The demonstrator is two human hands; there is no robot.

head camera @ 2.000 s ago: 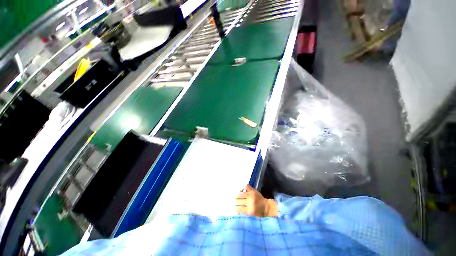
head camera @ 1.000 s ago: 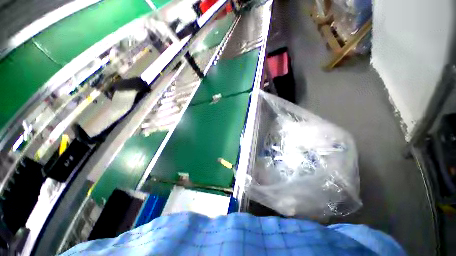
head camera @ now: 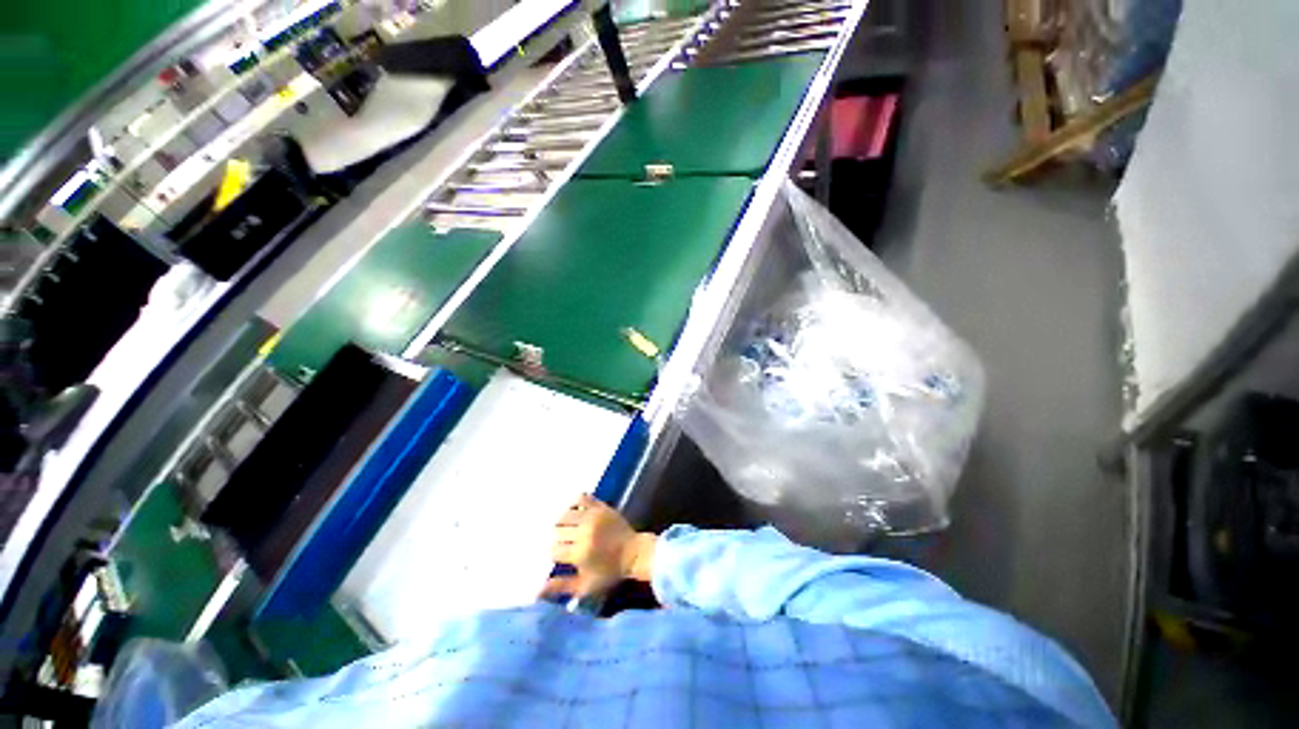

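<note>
A shallow metal tray [head camera: 492, 491] with a pale, bare inside and blue edges lies right in front of me, its near end hidden by my shirt. My right hand [head camera: 591, 548] is at its right blue edge, fingers curled over the rim. My left hand is not in view. A black-lined tray [head camera: 306, 477] with a tall blue wall stands just left of it. A small yellow cutter [head camera: 641, 342] lies on the green board [head camera: 598, 271] beyond the tray.
A clear plastic bag [head camera: 855, 399] of crumpled scraps hangs at the line's right edge. Silver rollers [head camera: 549, 143] run beyond the boards. Black bins [head camera: 242, 228] stand on the far-left bench. Bluish clear wrap [head camera: 157, 684] shows at bottom left.
My right hand, out of view one second ago, is back at the tray's right edge. The camera view has shifted, showing more of both trays. The cutter is still on the board.
</note>
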